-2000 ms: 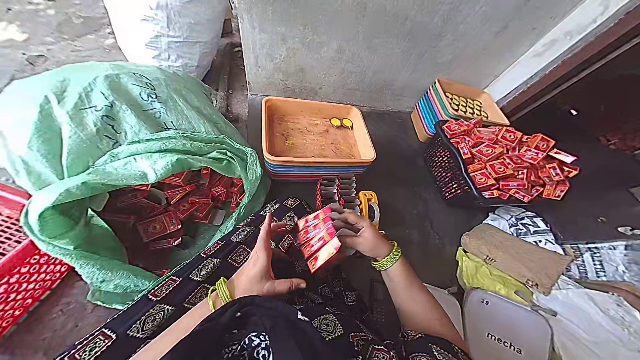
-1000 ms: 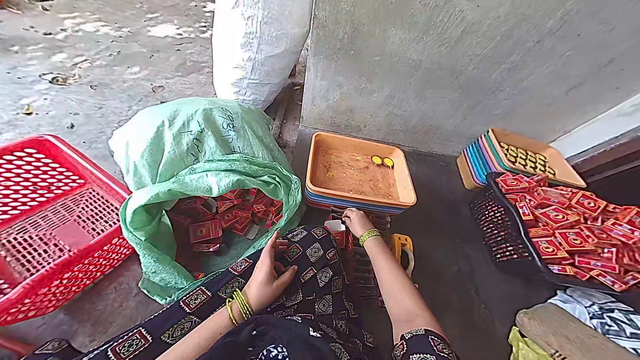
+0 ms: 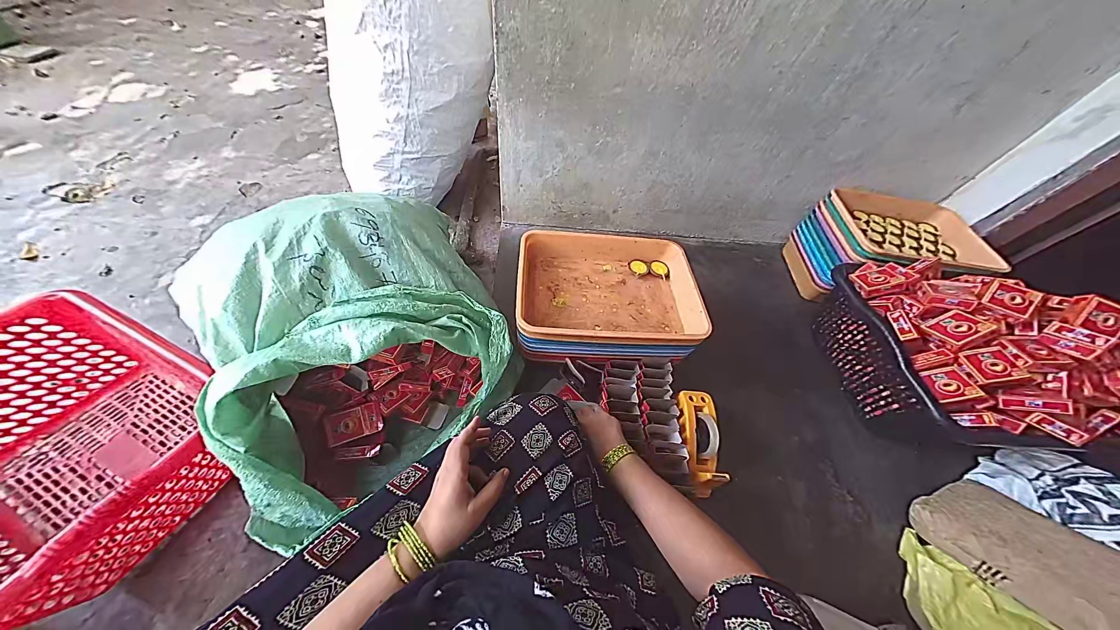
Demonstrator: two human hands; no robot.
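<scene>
My left hand rests over the patterned cloth on my lap, its fingers apart and nothing seen in them. Beside my knee, my right hand reaches down; its fingertips are partly hidden, so what they hold cannot be told. Just right of it stand rows of open small boxes, with a yellow tape dispenser alongside. Small red printed boxes lie in the mouth of a green woven sack. Behind the rows, a stack of trays has an orange tray on top, holding two yellow round pieces.
A red plastic basket stands at the far left. At the right, a black basket is heaped with red boxes, before another tray stack holding round pieces. A white sack leans near the wall. Folded cardboard lies lower right.
Two seconds ago both hands were at several red boxes above my lap; now those boxes are not seen between them. My right hand has come down beside the knee. The view has shifted left.
</scene>
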